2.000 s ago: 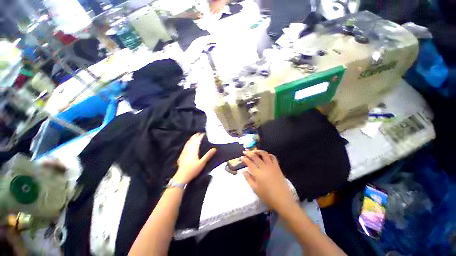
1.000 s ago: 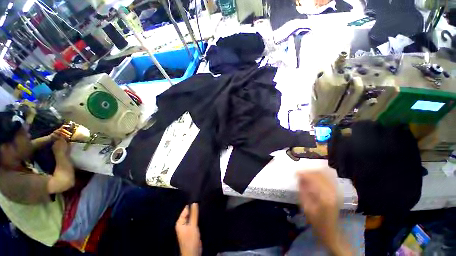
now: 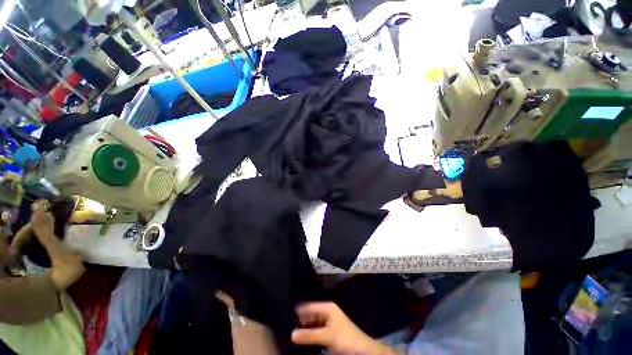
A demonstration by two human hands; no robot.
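A black garment (image 3: 326,132) lies bunched on the table left of the needle area. One of its panels (image 3: 242,222) is raised over the table's front edge, towards my lap. My left hand (image 3: 227,302) is mostly hidden under this panel at the bottom; the wrist shows and the fingers do not. My right hand (image 3: 329,327) is beside the panel's lower right edge, thumb and forefinger apart. The black cut pieces (image 3: 530,201) lie right of the needle, under the cream sewing machine (image 3: 464,104).
A blue bin (image 3: 201,90) stands behind the garment. A neighbouring machine (image 3: 114,166) and a white tape roll (image 3: 153,236) are at left. A person's arms (image 3: 59,246) show at the far left. A lit smartphone (image 3: 585,301) lies at lower right.
Both hands have left the needle area and are down at the table's front edge. The garment's left part has been lifted and folded over my left hand. The view has swung left.
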